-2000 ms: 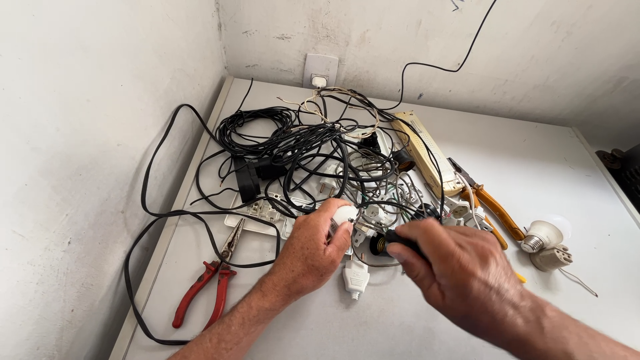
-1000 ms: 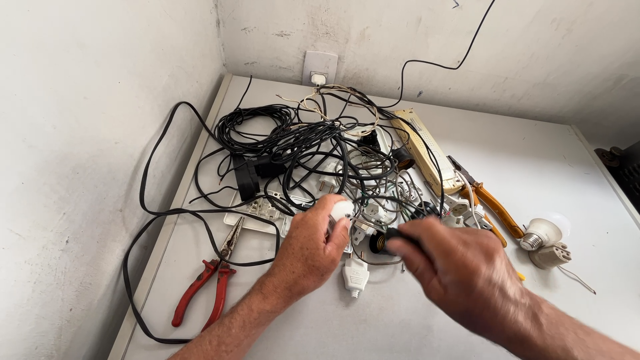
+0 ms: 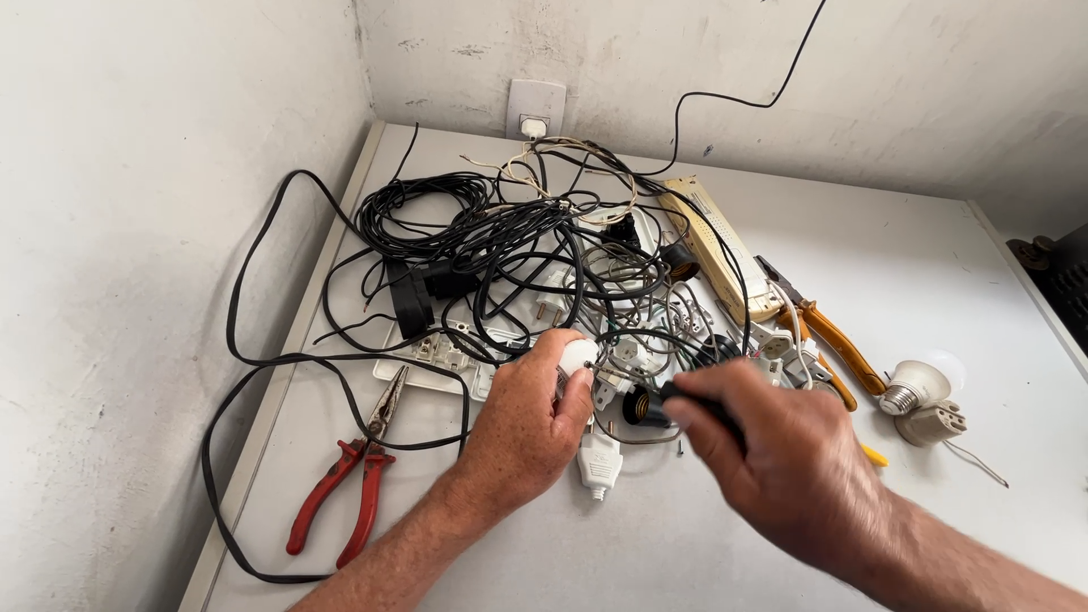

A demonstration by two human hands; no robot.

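Note:
Near the middle of the table, my left hand (image 3: 531,416) grips a small white plastic electrical part (image 3: 578,357), its far side partly covered by the fingers. My right hand (image 3: 773,450) is closed around the dark handle of a screwdriver (image 3: 625,374), whose shaft reaches left to the white part. The right hand is slightly blurred. Just below the part lies a white plug (image 3: 600,463). A black lamp socket (image 3: 643,406) sits between the hands, and a small screw (image 3: 680,447) lies on the table close to the right hand.
Tangled black cables (image 3: 510,229) cover the back of the table (image 3: 892,255). Red-handled long-nose pliers (image 3: 365,476) lie left. Orange-handled pliers (image 3: 837,340), a cream elongated case (image 3: 718,246), a bulb (image 3: 914,387) and a ceramic lampholder (image 3: 931,423) lie right. A wall outlet (image 3: 535,106) holds a plug.
My right hand has shifted and turned slightly around the screwdriver handle. My left hand stays in about the same place with the white part.

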